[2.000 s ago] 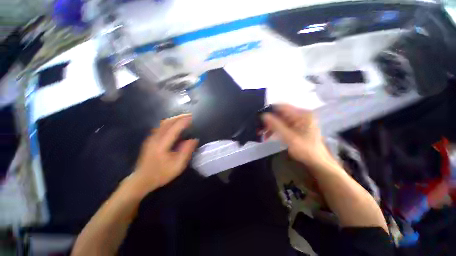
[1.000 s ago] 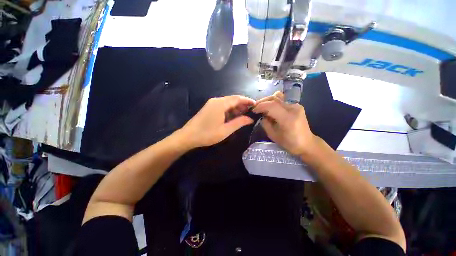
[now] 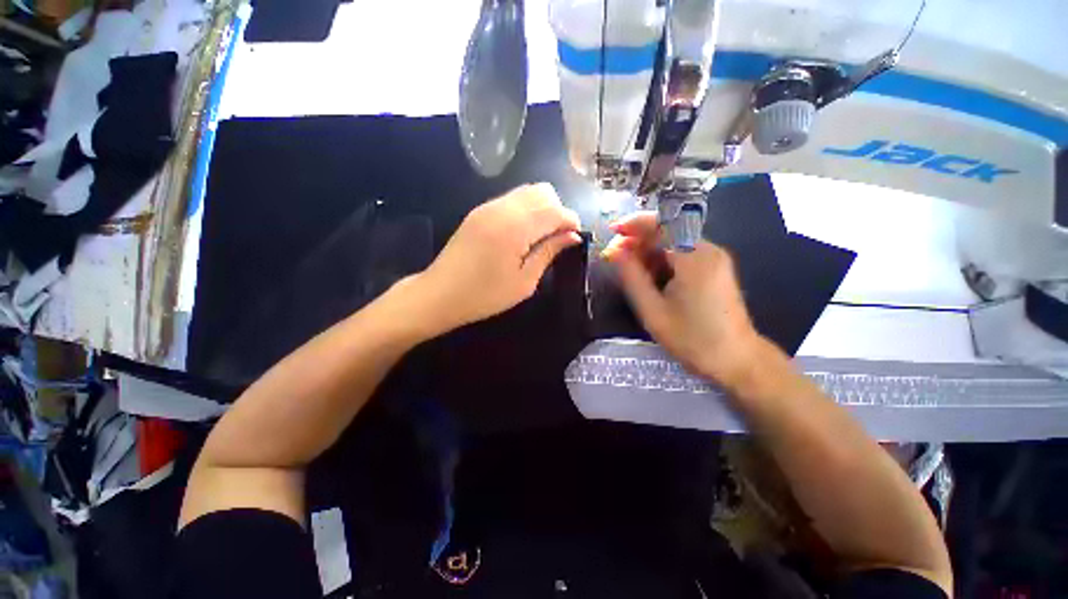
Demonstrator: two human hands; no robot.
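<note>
A large black garment panel (image 3: 305, 257) lies across the machine table and hangs toward my lap. The presser foot (image 3: 611, 214) is under the bright light, partly hidden by my fingers. My left hand (image 3: 504, 252) is just left of the foot, its thumb and fingertips pinched on the edge of a narrow black strip (image 3: 570, 281). A thin pale line shows along the strip. My right hand (image 3: 691, 293) is just right of the strip, thumb and forefinger close together near the foot; whether they grip anything is unclear. The ribbed grey knob (image 3: 684, 222) is above it.
The white sewing machine head (image 3: 925, 129) stands at upper right, with a grey oval guard (image 3: 493, 88) hanging left of it. The table's ruler edge (image 3: 843, 388) runs at right. Cut scraps (image 3: 129, 105) are heaped at left. A white strip (image 3: 331, 550) lies low on black cloth.
Since one second ago my hands have parted slightly at the foot, and the narrow strip with its pale line shows between them. Two seconds ago my right hand was farther right, at the cloth's edge.
</note>
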